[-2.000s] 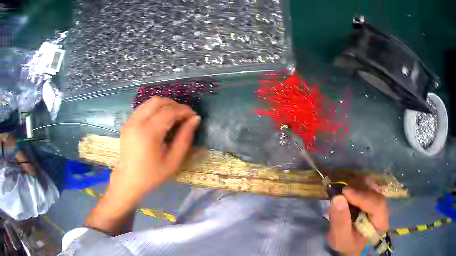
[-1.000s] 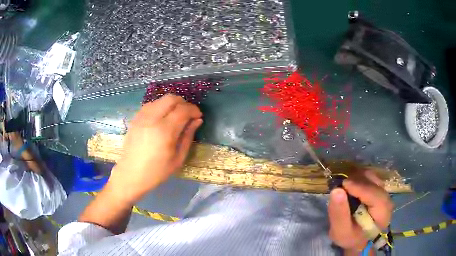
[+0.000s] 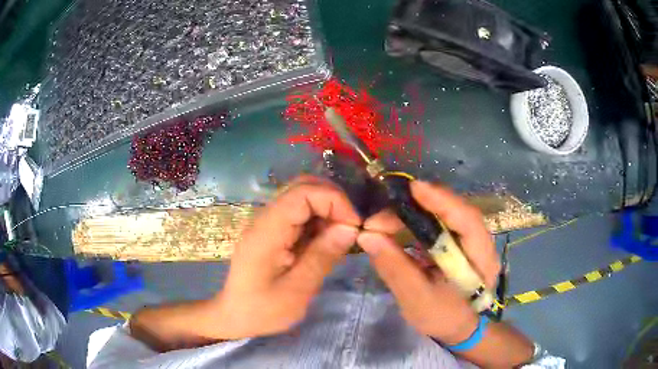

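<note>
My left hand (image 3: 288, 252) and my right hand (image 3: 447, 252) meet at their fingertips in front of me. A tiny dark part (image 3: 360, 228) shows between the pinched fingertips; it is too small to name. My right hand also holds the soldering iron (image 3: 426, 227), its metal tip pointing up and left over the pile of red wires (image 3: 346, 119). A pile of small dark red components (image 3: 169, 153) lies to the left on the green mat. The work rest is mostly hidden behind my hands and the iron.
A clear tray (image 3: 195, 108) of grey-silver pieces stands at the upper left. A black housing (image 3: 469, 43) and a white bowl (image 3: 523, 119) of shiny grains stand at the right. A worn yellow-brown strip (image 3: 159, 234) runs along the near edge. Plastic bags (image 3: 22, 144) lie far left.
My left hand has moved right, away from the dark red pile. My right hand has moved inward with the iron, and both hands' fingertips now meet. The camera view has shifted right.
</note>
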